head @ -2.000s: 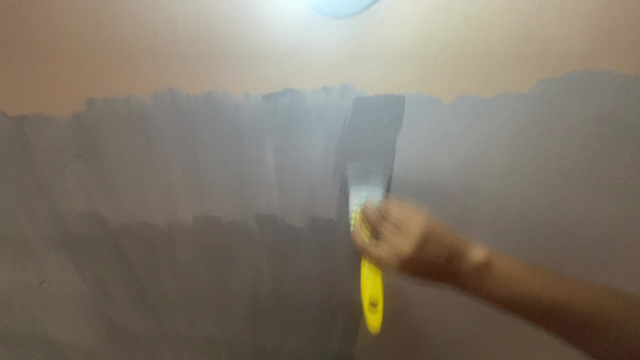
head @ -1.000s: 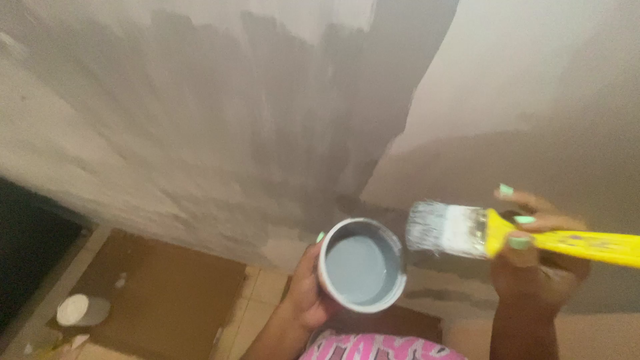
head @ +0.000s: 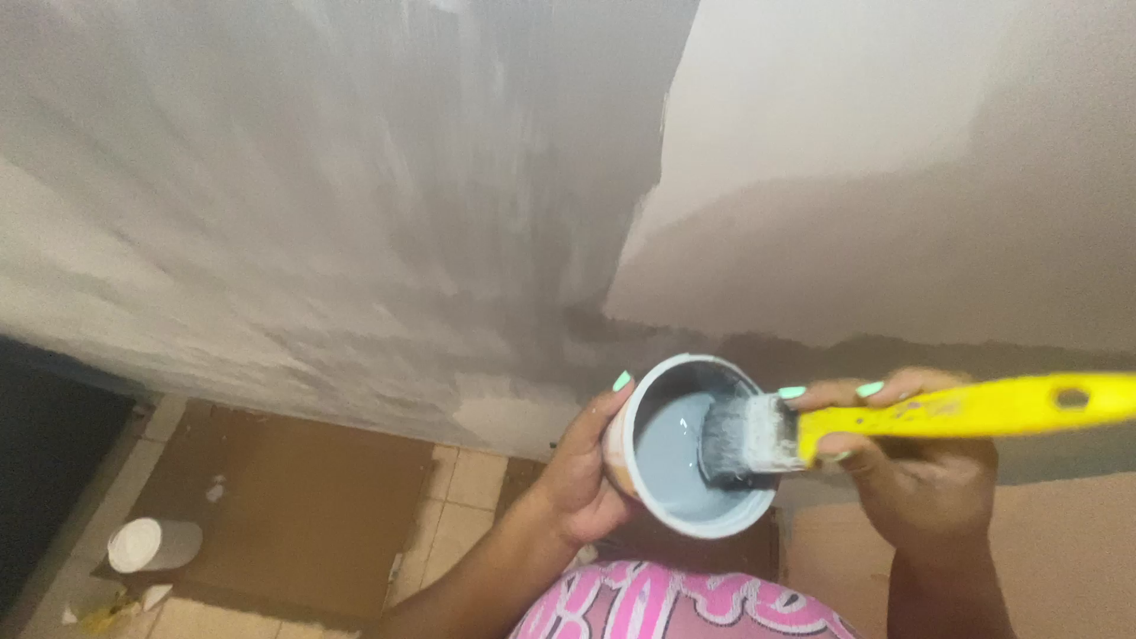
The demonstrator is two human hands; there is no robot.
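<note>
My left hand (head: 590, 461) grips a white plastic tub (head: 635, 444) from its left side. Blue-grey paint (head: 670, 453) lies inside it. In my right hand (head: 923, 470) is a flat paintbrush with a yellow handle (head: 976, 406), held near the ferrule. The brush's bristles (head: 729, 439) are inside the tub at its right side, touching the paint. Beyond both hands stands a wall (head: 497, 177) with streaky grey paint, bordering a paler area (head: 816, 106) on the right.
Brown cardboard sheets (head: 302, 506) cover part of the tiled floor (head: 466, 479). A white container (head: 155, 544) lies at the lower left, near a small yellow and white item (head: 111, 612). A dark surface (head: 53, 461) stands at the far left.
The brush, on the wall two seconds before and beside the tub one second before, has moved left into the tub. The view has swung down from the wall since the first frame.
</note>
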